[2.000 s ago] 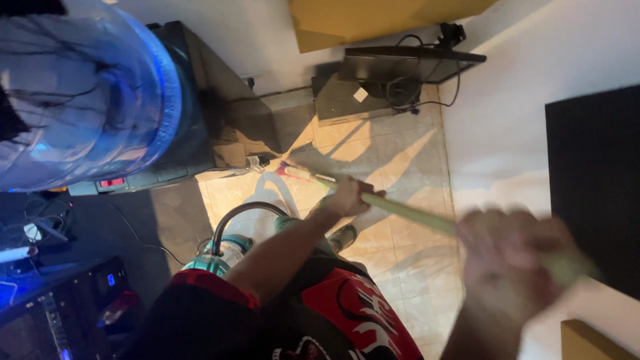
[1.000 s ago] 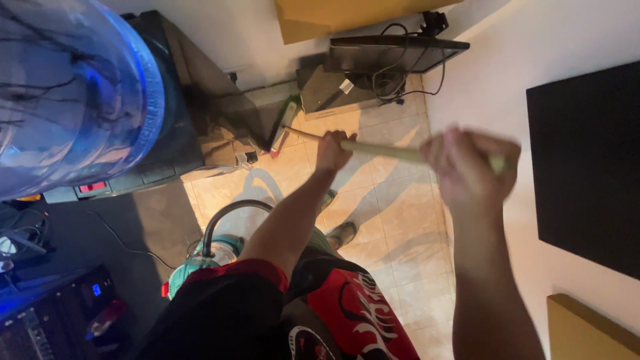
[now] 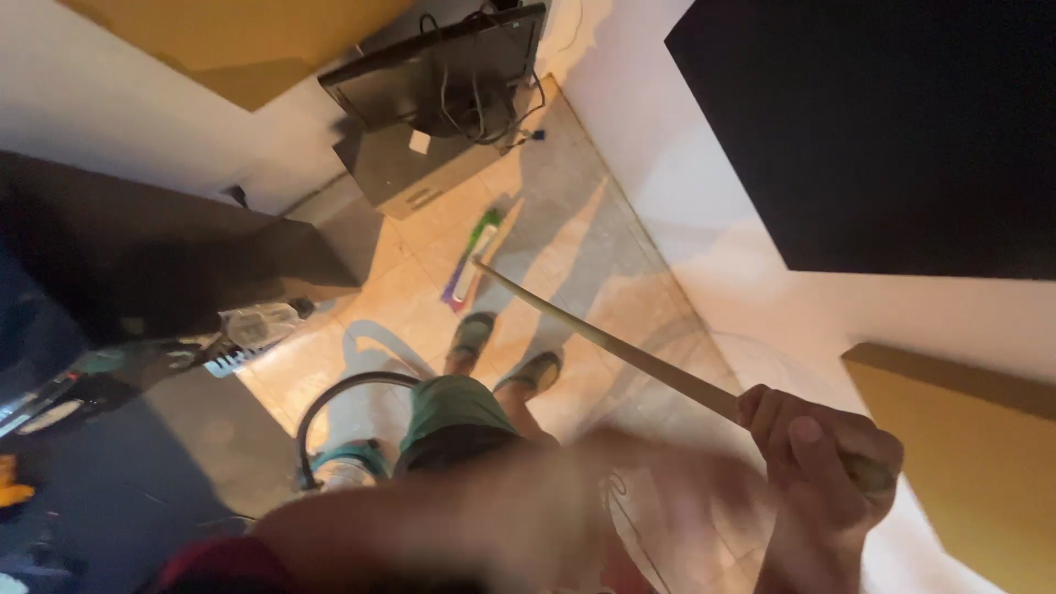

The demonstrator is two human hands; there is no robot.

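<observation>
A broom with a long pale handle (image 3: 610, 342) reaches down to the tiled floor. Its head (image 3: 474, 256) has a white block and green-to-purple bristles and lies near my feet. My right hand (image 3: 821, 462) is closed around the upper end of the handle, at the right. Strongly blurred, my left hand (image 3: 701, 478) is below the handle, close to my right wrist; its fingers cannot be made out, and it does not appear to be around the stick.
A monitor (image 3: 437, 74) with loose cables stands on a dark box (image 3: 421, 165) against the wall. Dark furniture (image 3: 165, 247) lines the left. Beside my legs is a container with a curved black hose or handle (image 3: 322, 404). A black panel (image 3: 891, 132) is on the right wall.
My left hand has moved from the middle of the handle toward my right hand. The broom head has moved away from the dark furniture onto more open floor. The view has shifted and turned.
</observation>
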